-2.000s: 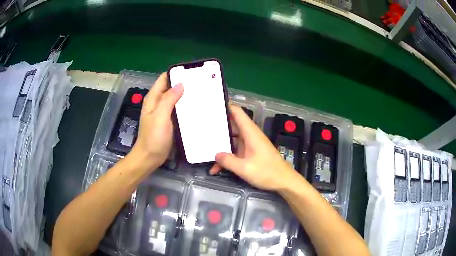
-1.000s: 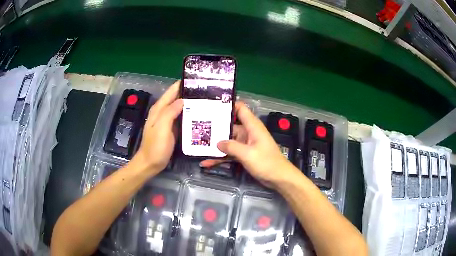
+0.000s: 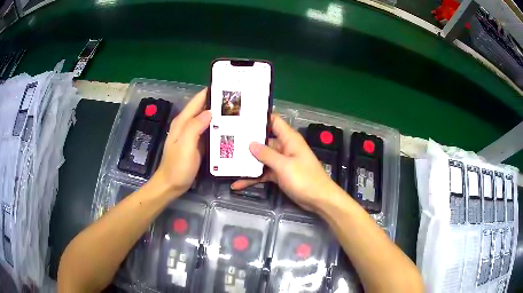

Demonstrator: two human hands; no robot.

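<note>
A smartphone with a lit, mostly white screen showing two small pictures is held upright over the tray. My left hand grips its left edge, thumb on the side. My right hand holds its lower right edge, with the thumb over the screen. Below is a clear blister tray with black back housings lying face down, each with a red round dot and a silvery patch. The front row looks dulled under clear plastic. The smartphone and hands hide the middle of the back row.
White foam sheets with front housings lie at the left and right. A green belt runs beyond the tray. A phone board assembly lies on the belt at the left. A metal support and a red object are at the upper right.
The smartphone has moved slightly right and become more upright since the oldest frame, and its screen content has changed. The board assembly on the belt has shifted right. My right thumb has moved up the screen.
</note>
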